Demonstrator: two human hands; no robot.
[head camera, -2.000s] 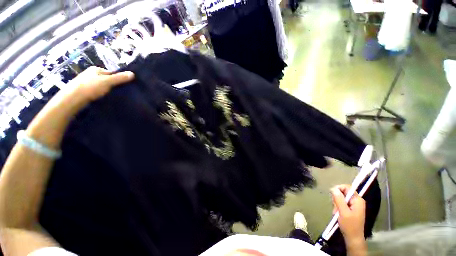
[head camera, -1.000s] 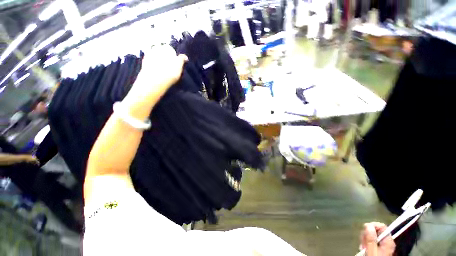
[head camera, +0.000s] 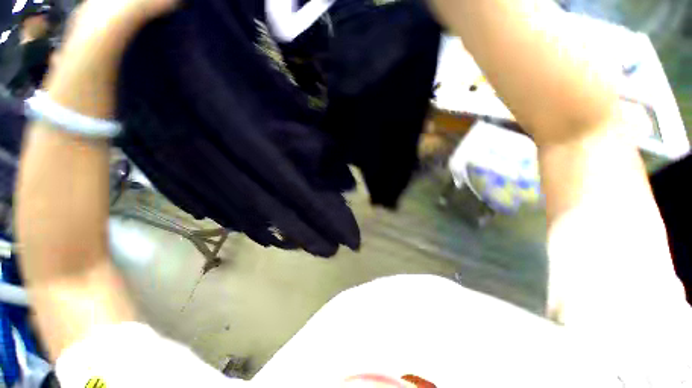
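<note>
Black tops (head camera: 228, 121) with gold embroidery hang bunched together in the upper middle of the view, their tops cut off by the upper edge. A blurred white V-shaped piece (head camera: 297, 21), perhaps a hanger, shows in front of them. My left hand (head camera: 133, 11) is at the top left beside the black cloth, blurred and cut off; its fingers and grip are hidden. My right arm reaches up on the right, and my right hand is out of the picture above.
A white table (head camera: 592, 68) stands at the right behind my right arm. A stool with a patterned cover (head camera: 501, 170) is below it. A metal stand foot (head camera: 203, 239) rests on the floor at left. Black cloth (head camera: 675, 220) hangs at the right edge. A person shows blurred at top left.
The bunched black tops now hang higher and nearer in the view. My right arm has risen from the lower right, and its hand with the white hangers has left view. My left hand has shifted up and left.
</note>
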